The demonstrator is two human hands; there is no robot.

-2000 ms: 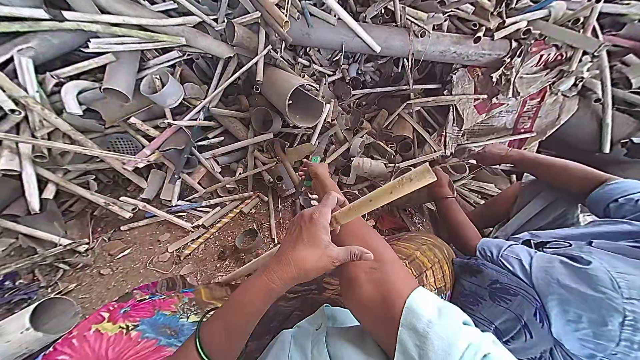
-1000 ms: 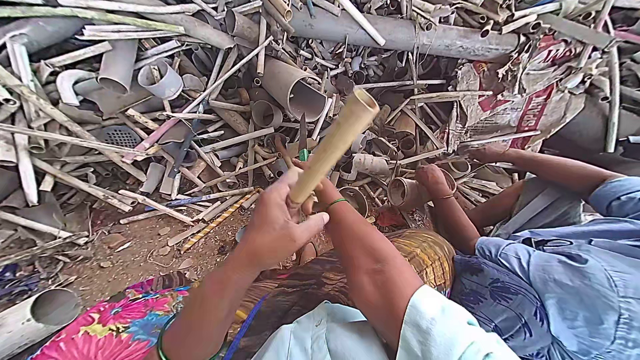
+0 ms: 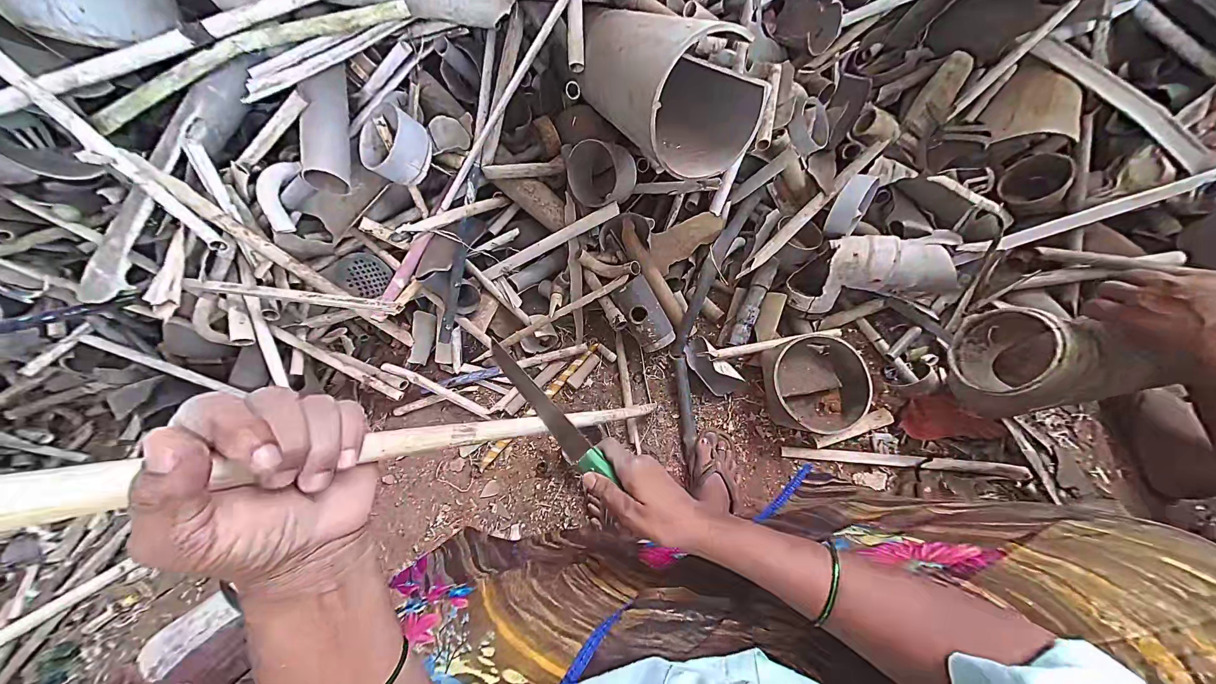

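My left hand is closed around a long, pale yellowish plastic pipe, which runs from the left edge of the view toward the middle and looks narrower at its right end. My right hand grips the green handle of a knife. The knife's dark blade points up and left, crossing the pipe near its right end; whether the two touch I cannot tell. Bare reddish soil and a sandalled foot lie below and beside the knife.
A large heap of scrap pipes and fittings spreads ahead, with a wide grey pipe and a short round pipe piece. At the right, another person's hand is at a wide pipe. Patterned cloth covers my lap.
The pipe in my left hand has swung from pointing up and right to lying across the left side. My right hand and the knife have come away from behind it into plain sight.
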